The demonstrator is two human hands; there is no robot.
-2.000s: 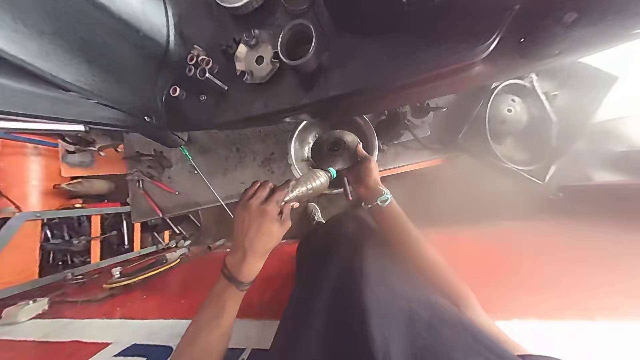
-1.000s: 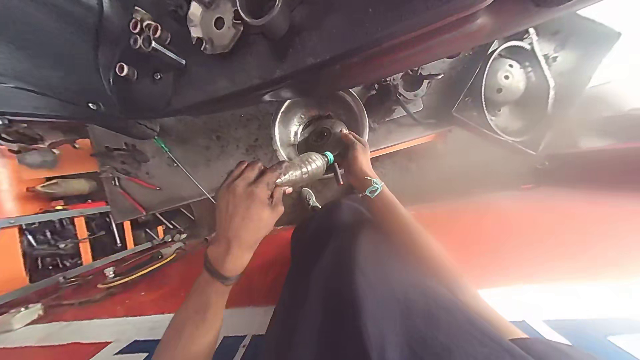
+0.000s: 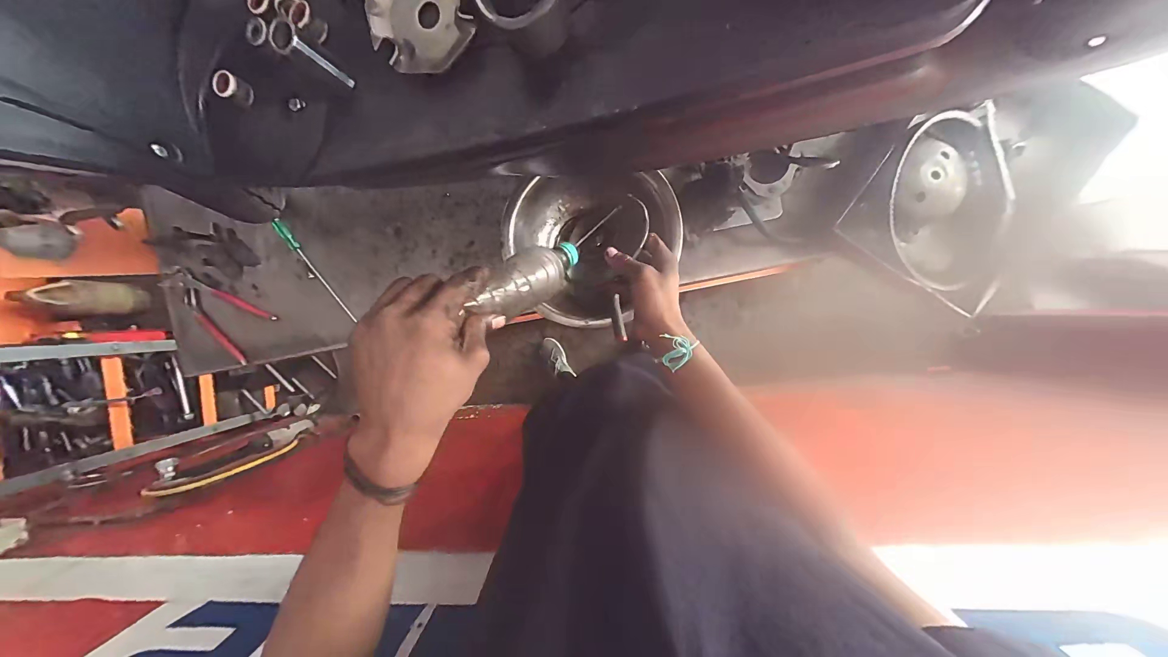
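Observation:
My left hand (image 3: 420, 356) grips a clear ribbed plastic bottle (image 3: 520, 285) with a green cap, tilted so the cap points up and right. A thin stream or thin rod shows between the cap and a dark part (image 3: 593, 269) inside a round metal bowl (image 3: 523, 219); which it is, I cannot tell. My right hand (image 3: 650, 287) is at the bowl's right side, its fingers at the edge of the dark part. What those fingers hold is partly hidden. A short dark rod (image 3: 618, 318) sticks out beside this hand.
Above are a dark vehicle panel (image 3: 584, 119), metal rollers (image 3: 228, 84) and a slotted metal plate (image 3: 422, 35). A green-handled screwdriver (image 3: 287, 235) and red-handled pliers (image 3: 219, 333) lie left. A tool rack (image 3: 114, 401) stands lower left. Engine parts (image 3: 762, 178) and a round cover (image 3: 931, 178) are right.
The dark part is tipped differently in the bowl, and my right fingers have opened out somewhat. The bottle stays in my left hand. The view has shifted.

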